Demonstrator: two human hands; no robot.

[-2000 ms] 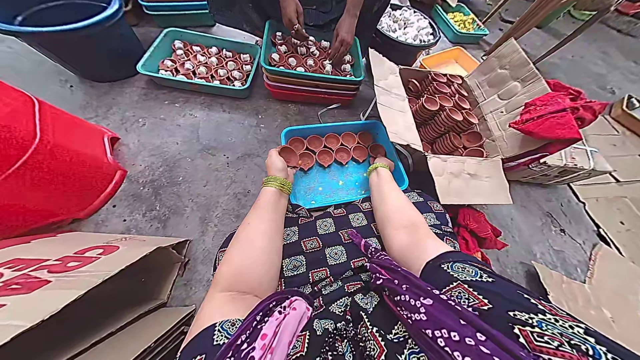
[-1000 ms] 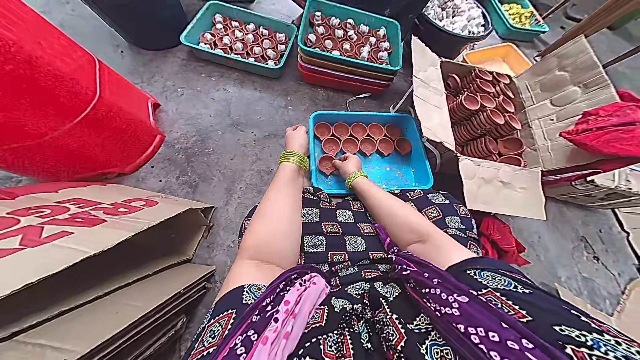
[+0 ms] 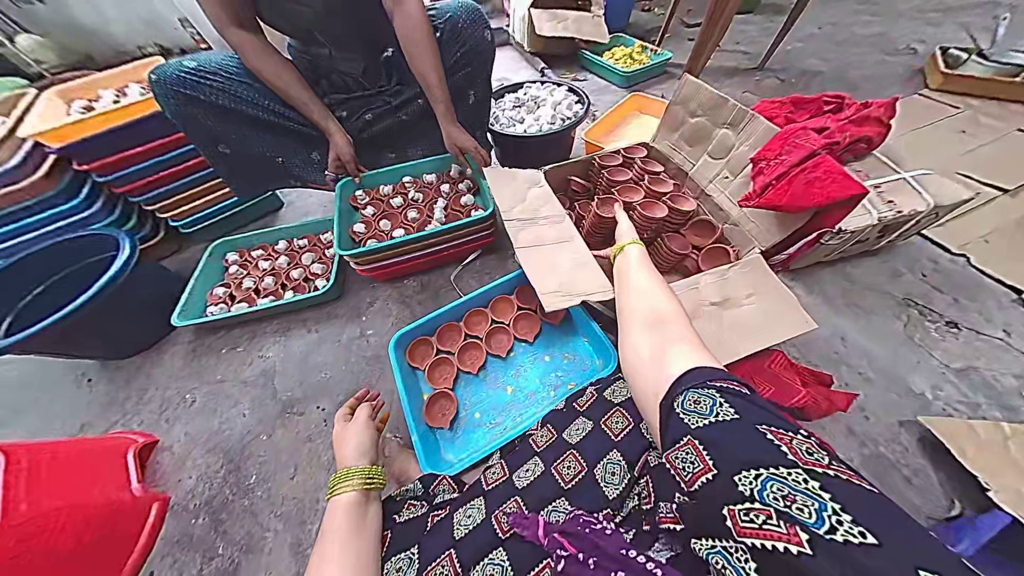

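A blue plastic tray [image 3: 520, 400] lies on the ground before me, with two rows of small clay lamps [image 3: 470, 356] along its far side and one more lamp [image 3: 440, 408] near its left wall. My left hand [image 3: 358, 428] is beside the tray's left edge, fingers apart and empty. Over in the open cardboard box [image 3: 552, 248], my right hand [image 3: 621, 232] is at the stacked clay lamps [image 3: 656, 210], its thumb on one stack; its fingers are partly hidden, so whether it grips them is unclear.
A person's hands [image 3: 466, 144] hold a green tray [image 3: 344, 228] of filled lamps atop stacked trays. Another green tray [image 3: 188, 304] stands left of it. A black tub [image 3: 532, 148] of white pieces, a dark bucket [image 3: 104, 320] and a red plastic object [image 3: 72, 504] stand around.
My right hand has moved from the blue tray to the lamps in the cardboard box. My left hand has moved outside the tray. One lamp now starts another row. The view has shifted.
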